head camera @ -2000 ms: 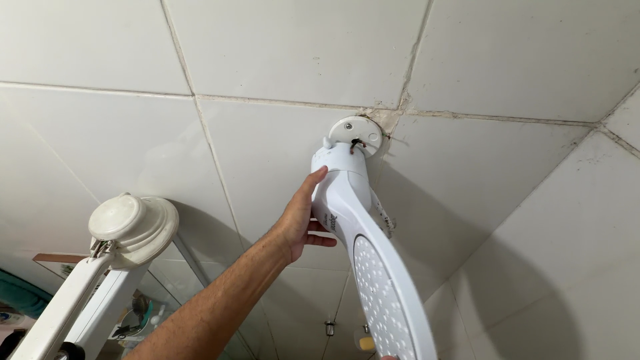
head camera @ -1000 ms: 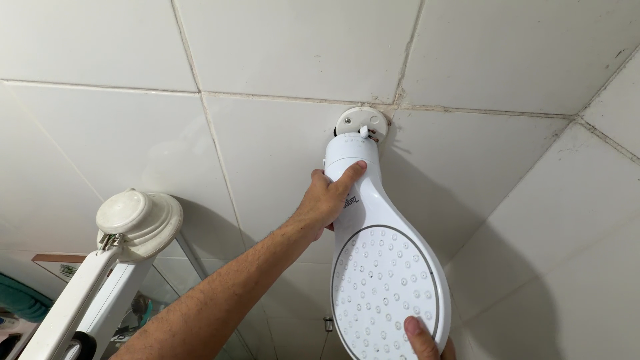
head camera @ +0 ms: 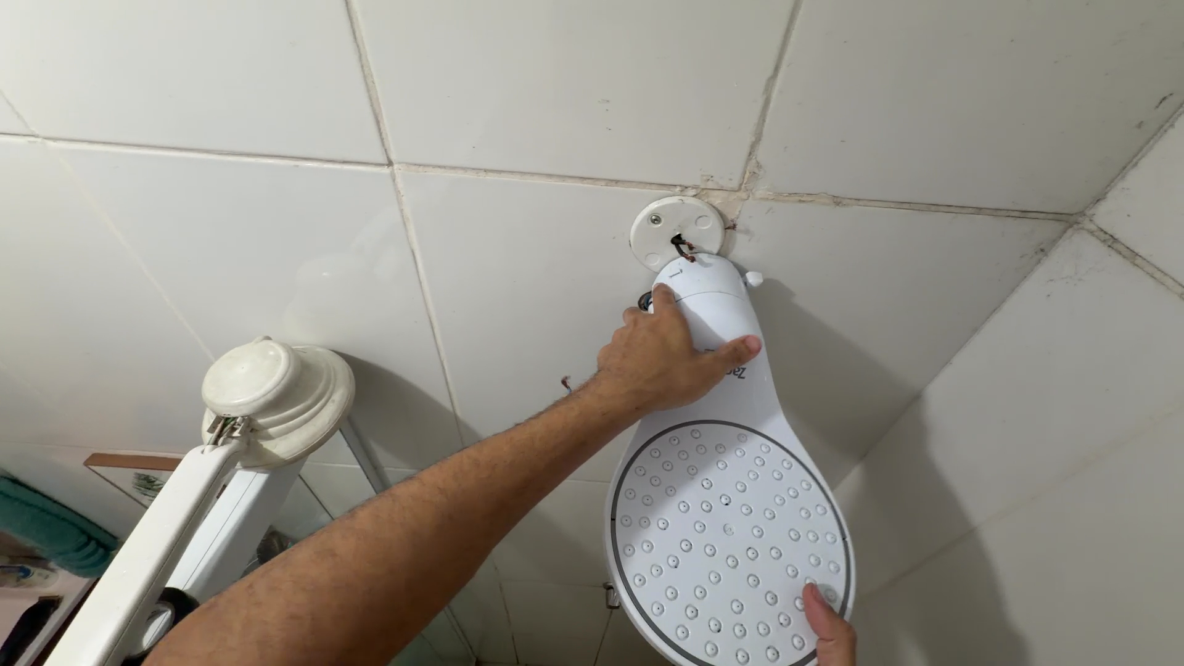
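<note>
A white plastic electric shower head (head camera: 731, 527) hangs at centre right, its round nozzle face toward me. My left hand (head camera: 661, 356) grips its neck, thumb and fingers spread across the collar. At the lower edge my right hand (head camera: 828, 624) holds the head's rim, with its thumb on the nozzle face and the rest hidden or out of frame. Just above the collar is a round white wall plate (head camera: 677, 231) with a screw. Short dark wires (head camera: 683, 248) with reddish ends stick out of its hole. A small white knob (head camera: 754, 278) juts from the collar's right side.
A white folding arm (head camera: 153, 555) with a round plastic mount (head camera: 277, 398) stands at lower left, beside a glass panel's frame. A teal towel (head camera: 51, 527) hangs at far left. White tiles (head camera: 555, 92) surround the plate, with a corner at right.
The shower head has turned from edge-on to facing me. Its collar now sits lower against the wall plate, with wires showing above it. My right thumb has come into view on the nozzle face.
</note>
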